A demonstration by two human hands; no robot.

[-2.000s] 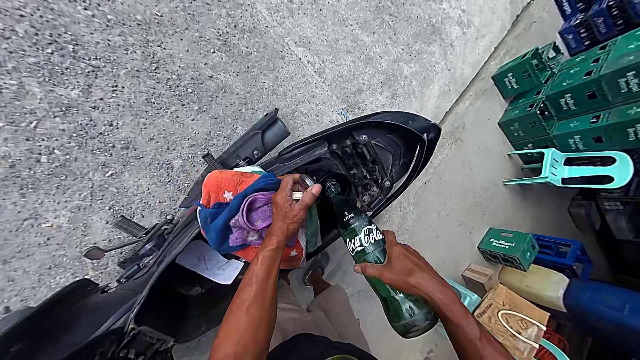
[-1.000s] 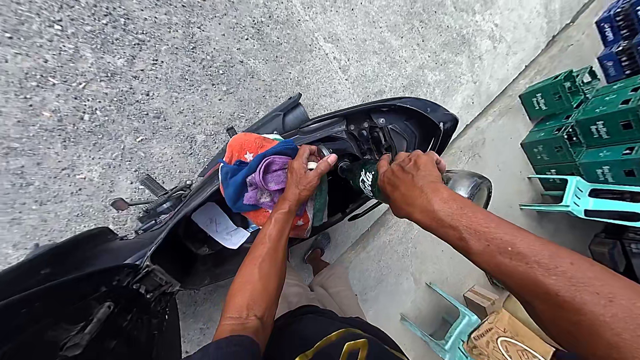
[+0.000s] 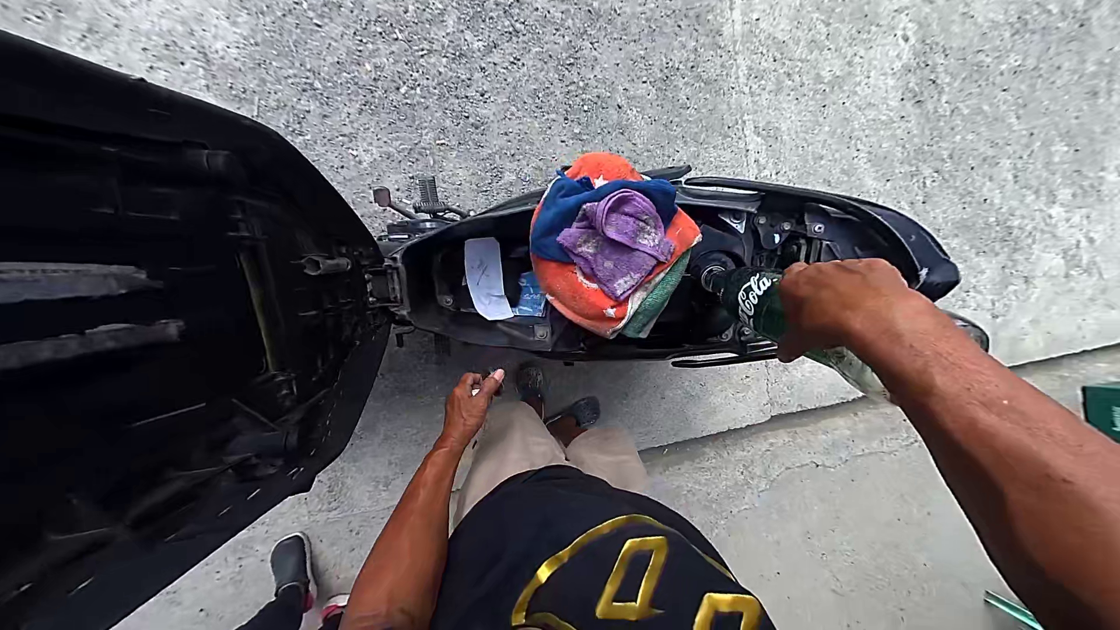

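Note:
My right hand [image 3: 836, 306] grips a green Coca-Cola glass bottle [image 3: 759, 302], tilted with its neck down at the round filler opening [image 3: 713, 269] of a black motor scooter. In front of my body, beside the scooter, my left hand [image 3: 472, 398] has its fingers curled together; a small pale thing shows at them, too small to name. Orange, blue, green and purple cloths [image 3: 615, 243] lie piled over the under-seat compartment, left of the opening. A white paper [image 3: 487, 278] and a blue packet [image 3: 530, 295] lie inside the compartment.
The raised black seat [image 3: 175, 332] fills the left side. Another person's shoe [image 3: 293, 564] is at the lower left. A low concrete edge [image 3: 752, 433] runs behind my feet. Part of a green crate [image 3: 1101, 409] shows at the right edge.
My left hand has left the filler opening and moved down toward my body. My right hand has stayed on the bottle, whose neck remains at the opening. The view has swung left.

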